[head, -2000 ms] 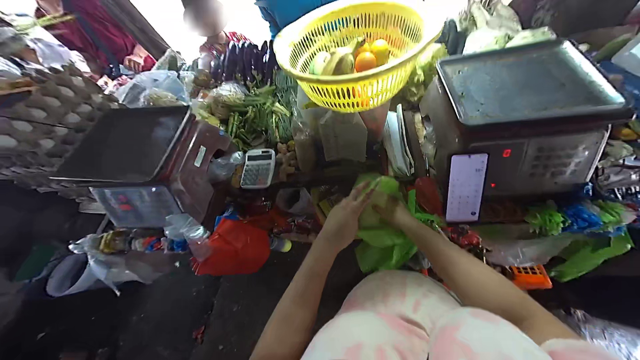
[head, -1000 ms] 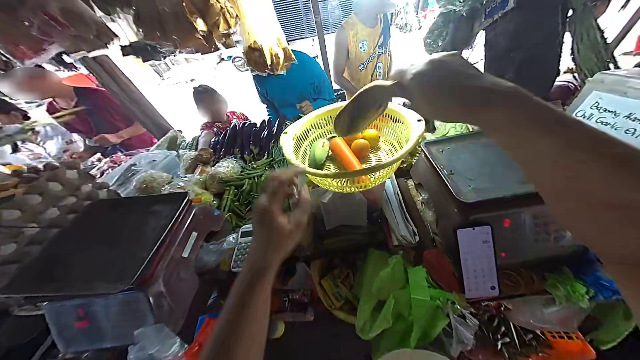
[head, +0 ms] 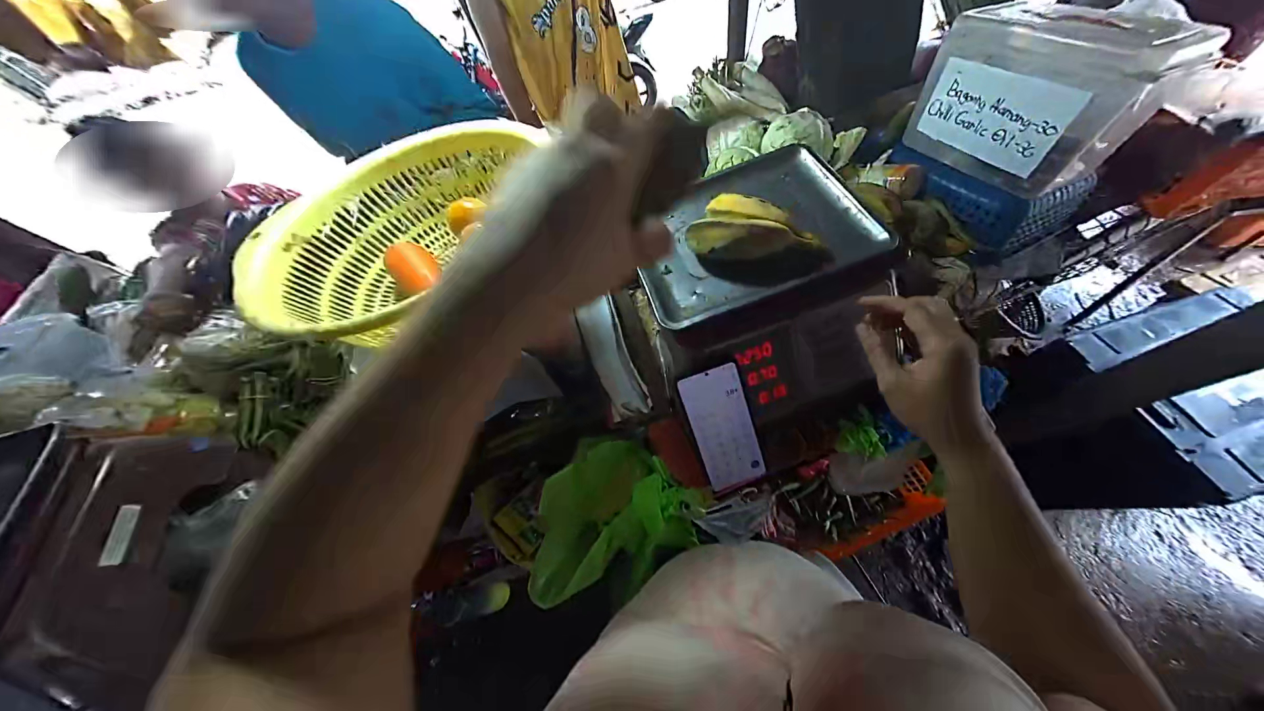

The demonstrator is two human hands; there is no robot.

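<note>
My left hand (head: pixel 592 207), blurred, is raised between the yellow plastic basket (head: pixel 286 267) and the scale's metal tray (head: pixel 849 212), holding a dark vegetable (head: pixel 673 163) whose kind I cannot tell. Yellow-and-green produce (head: pixel 746 237) lies on the tray. My right hand (head: pixel 923 365) is by the scale's right front corner, fingers apart and holding nothing. Orange vegetables (head: pixel 412 269) sit in the basket, partly behind my left arm. The scale's red digits (head: pixel 760 373) are lit. A phone showing a calculator (head: pixel 721 425) leans on its front, with a green plastic bag (head: pixel 612 513) to the left.
Cabbages (head: pixel 795 133) stand behind the scale. A clear lidded container (head: pixel 997 109) with a written label rests on a blue basket (head: pixel 1037 212) at right. Green beans (head: pixel 276 395) lie at left. People stand across the stall, one in a blue shirt (head: pixel 365 74).
My right hand has moved from above the basket to beside the scale, and the elongated thing has left it. Produce now lies on the tray, bare before. The view has swung right.
</note>
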